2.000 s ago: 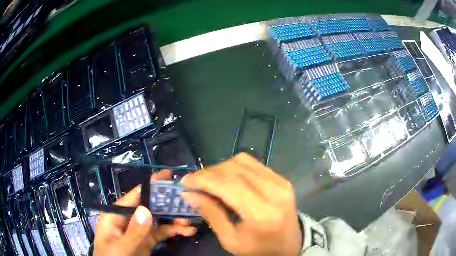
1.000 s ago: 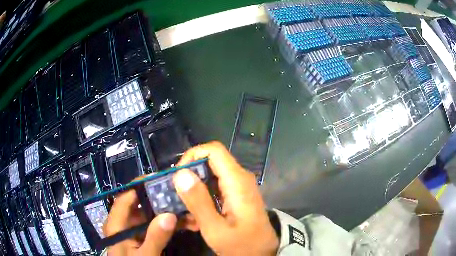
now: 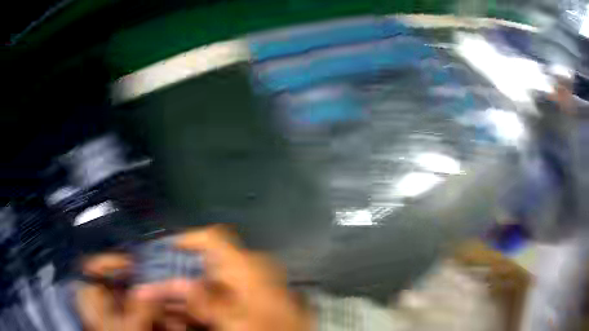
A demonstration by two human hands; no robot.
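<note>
The whole view is motion-blurred. My left hand [image 3: 113, 300] and my right hand [image 3: 242, 288] are at the lower left, close together. Between them is a front housing whose pale key grid [image 3: 169, 264] faces up. My right hand's fingers are at the right end of the grid and my left hand's fingers at its left and near edge. The rest of the housing is hidden or too blurred to make out.
The clear keypad tray [image 3: 387, 155] lies right of centre, with blue-striped keypad stacks [image 3: 323, 58] at its far side. Black housing trays [image 3: 45, 161] are at the left. A brown cardboard box [image 3: 481, 258] is at the lower right. Another person's blurred form shows at the right edge.
The view has swung right, so trays and hands appear further left. The hands still hold the housing. The loose housing seen earlier on the mat cannot be made out now.
</note>
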